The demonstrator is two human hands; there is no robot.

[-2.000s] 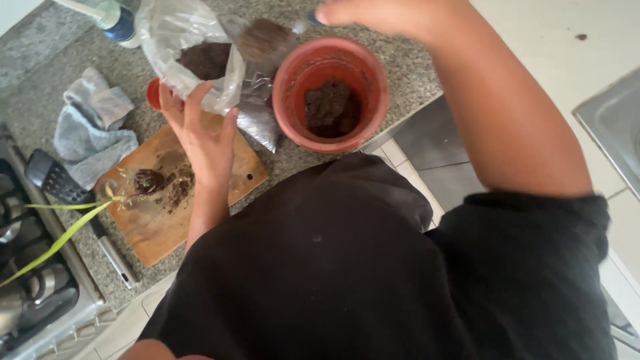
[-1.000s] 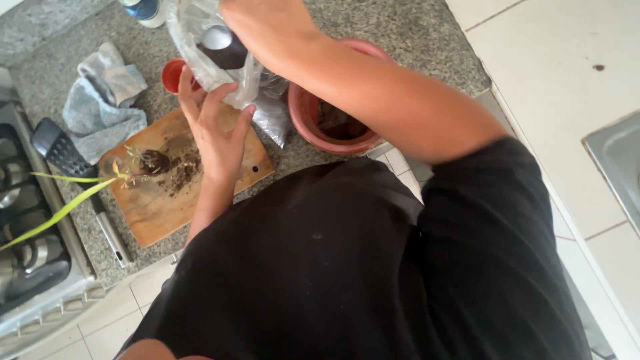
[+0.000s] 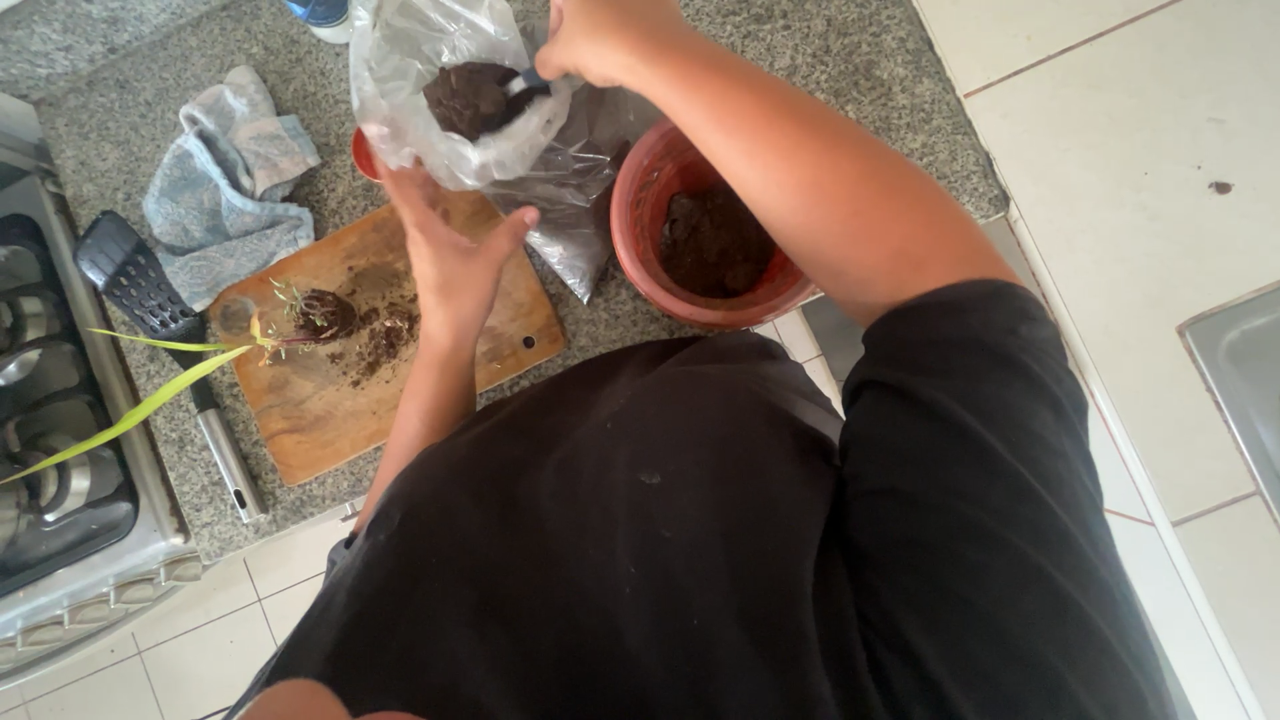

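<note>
My right hand (image 3: 605,40) grips the dark handle of a spoon-like scoop (image 3: 520,83), whose head is heaped with dark soil (image 3: 468,98) at the mouth of a clear plastic bag (image 3: 400,60). At the bag's near side is my left hand (image 3: 450,235), thumb spread; its fingertips are partly hidden against the plastic, so its hold is unclear. A reddish plastic pot (image 3: 640,255) with soil inside stands right of the bag, partly under my right forearm. A small plant with a root ball (image 3: 325,314) and long leaves lies on a wooden board (image 3: 300,430) beside loose soil.
A crumpled cloth (image 3: 225,180) and a slotted spatula (image 3: 135,275) lie on the granite counter at the left, near the gas stove (image 3: 60,430). A red round item (image 3: 366,155) shows behind the bag. Another plastic bag (image 3: 575,230) lies against the pot. A blue-and-white container (image 3: 325,18) stands at the top.
My right hand moved from above the pot to the bag, and the scoop, showing a bare metal surface a second ago, now carries soil. My left hand stays at the bag.
</note>
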